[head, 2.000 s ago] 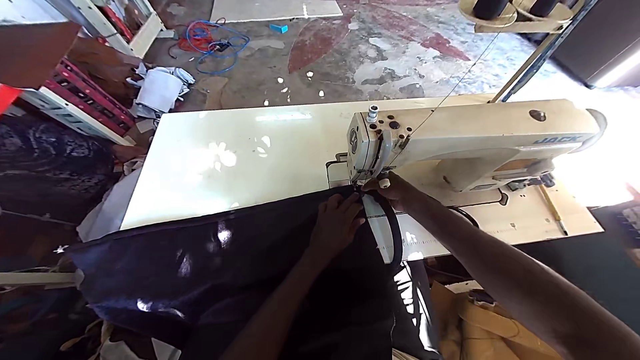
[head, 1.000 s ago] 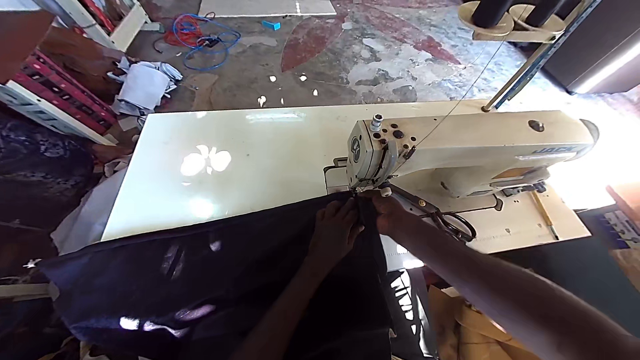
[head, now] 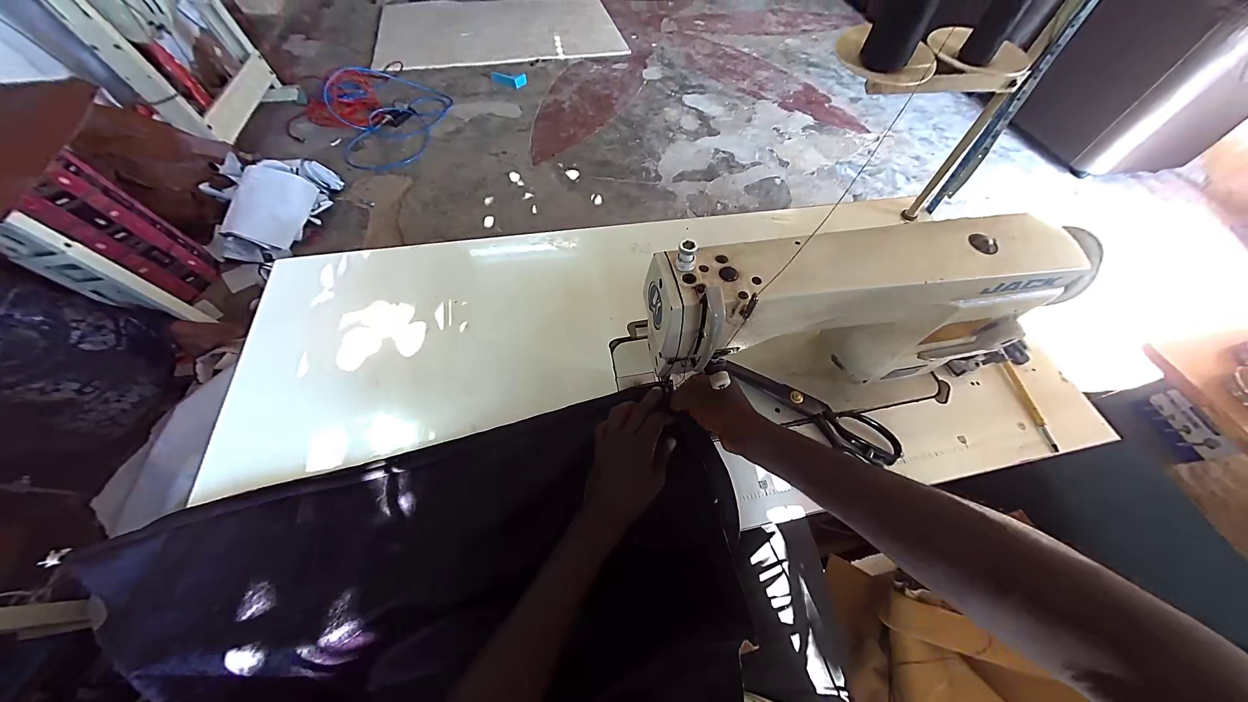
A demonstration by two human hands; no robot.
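Note:
A large piece of dark fabric (head: 419, 556) lies over the front edge of the table, its upper edge running to the needle area of a Jack sewing machine (head: 877, 273). My left hand (head: 632, 453) rests on the fabric just in front of the presser foot, fingers pointing at it. Close against the needle area, my right hand (head: 717, 405) has bent fingers at the fabric's edge; its fingertips are partly hidden. Black-handled scissors (head: 863, 436) lie on the machine bed behind my right forearm. Thread runs from the machine head up toward the cones.
The cream sewing table (head: 517, 331) extends left of the machine. Black thread cones (head: 892, 39) stand on a holder behind. A yellow-handled tool (head: 1029, 405) lies at the table's right. Blue and red cables (head: 385, 112) and crumpled white material (head: 268, 205) are on the floor; brown material (head: 936, 634) sits below.
The dark curved strip beside my right hand has shifted, and the scissors behind that forearm have come into view. Both hands stay close to the needle area.

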